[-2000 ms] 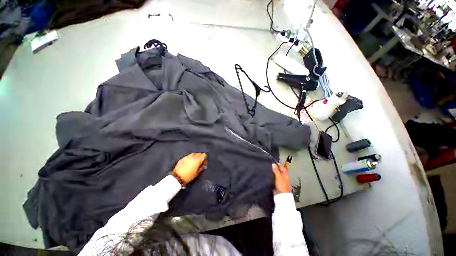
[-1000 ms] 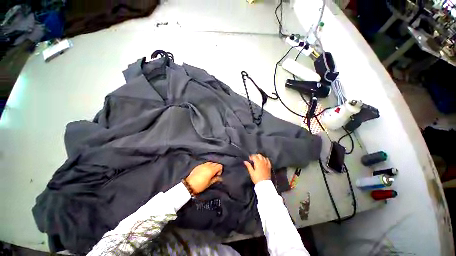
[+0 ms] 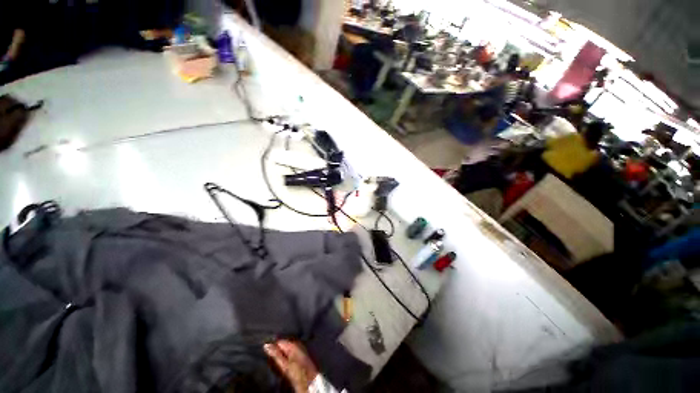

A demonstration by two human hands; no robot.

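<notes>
The dark grey hooded jacket (image 3: 153, 292) lies crumpled over the near left of the table, with black hanger hooks (image 3: 34, 211) at its neck end on the left. My right hand (image 3: 292, 364) is at the bottom edge of the view, on the grey cloth, with a bit of white sleeve behind it. Blur and the cut-off hide whether its fingers grip the cloth. Dark hair covers the cloth just left of it. My left hand is not in view. Small orange-handled snips (image 3: 347, 307) lie by the cloth's right edge.
An empty black hanger (image 3: 249, 215) lies beyond the jacket. A black dryer-like tool (image 3: 311, 178), looping cables and a phone (image 3: 381, 247) lie right of it. A red cylinder (image 3: 444, 262) and other small cylinders stand by the right ledge (image 3: 491, 246). A box (image 3: 192, 65) sits far back.
The view has swung to the right, so the jacket and tools sit further left. My left hand has gone out of view. My right hand now shows at the bottom edge.
</notes>
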